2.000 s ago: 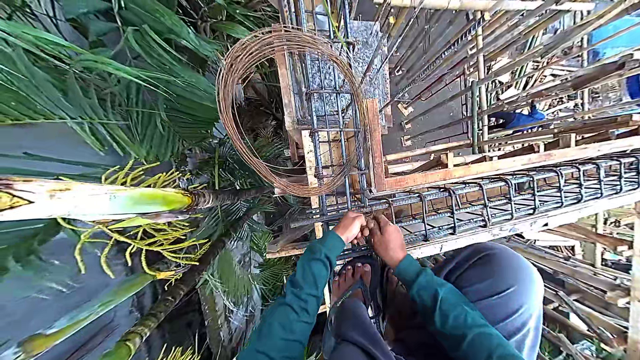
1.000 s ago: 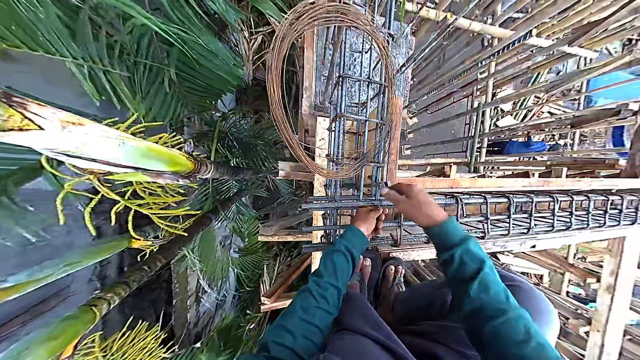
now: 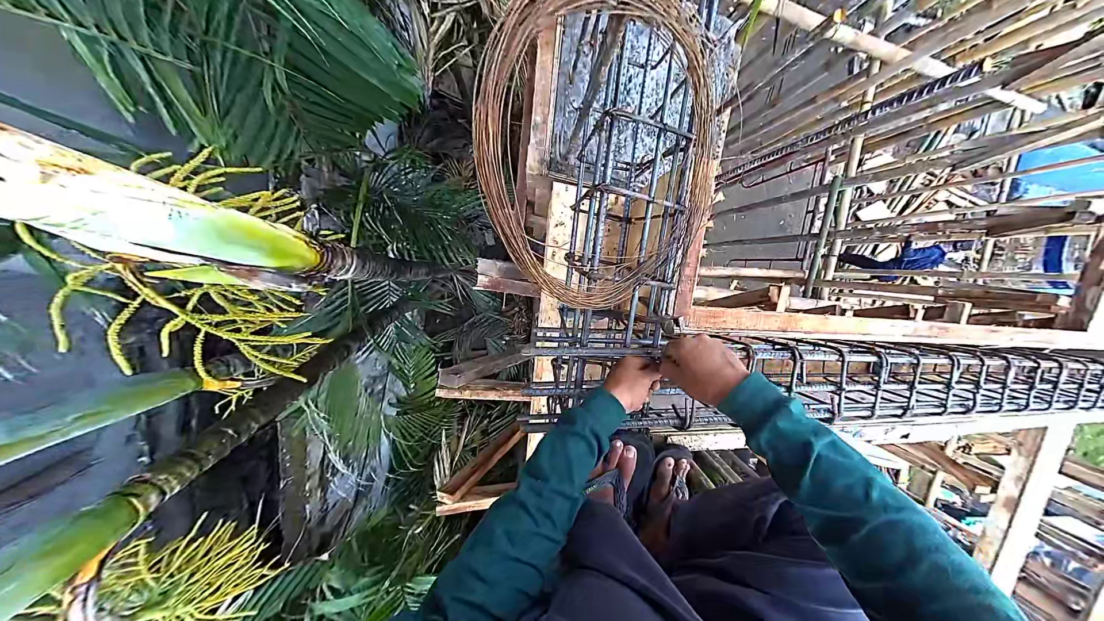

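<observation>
My left hand (image 3: 634, 382) and my right hand (image 3: 702, 367) are side by side at the corner where two rebar cages meet. Both have curled fingers, with the fingertips close together at the bars; what they pinch is too small to tell. One rebar cage (image 3: 862, 379) with square stirrups runs right from my hands inside wooden formwork. The other rebar cage (image 3: 605, 164) runs away from me, up the view. A coil of rusty tie wire (image 3: 500, 172) lies over that second cage, just beyond my hands. A grey bar end (image 3: 670, 326) shows beside my right hand's fingers.
Sandalled feet (image 3: 614, 473) are below the cage, near its side board. Palm trunks (image 3: 250, 241) and fronds crowd the left side, with a drop beneath them. A formwork board (image 3: 880, 329) edges the right cage. Bamboo poles (image 3: 849, 172) stand at the upper right; a person in blue (image 3: 914, 259) is lower down.
My hands have stayed at the cage corner. Two seconds ago both were close together; one second ago the right was higher than the left, and now its fingers are lower, against the left's. The view has shifted somewhat.
</observation>
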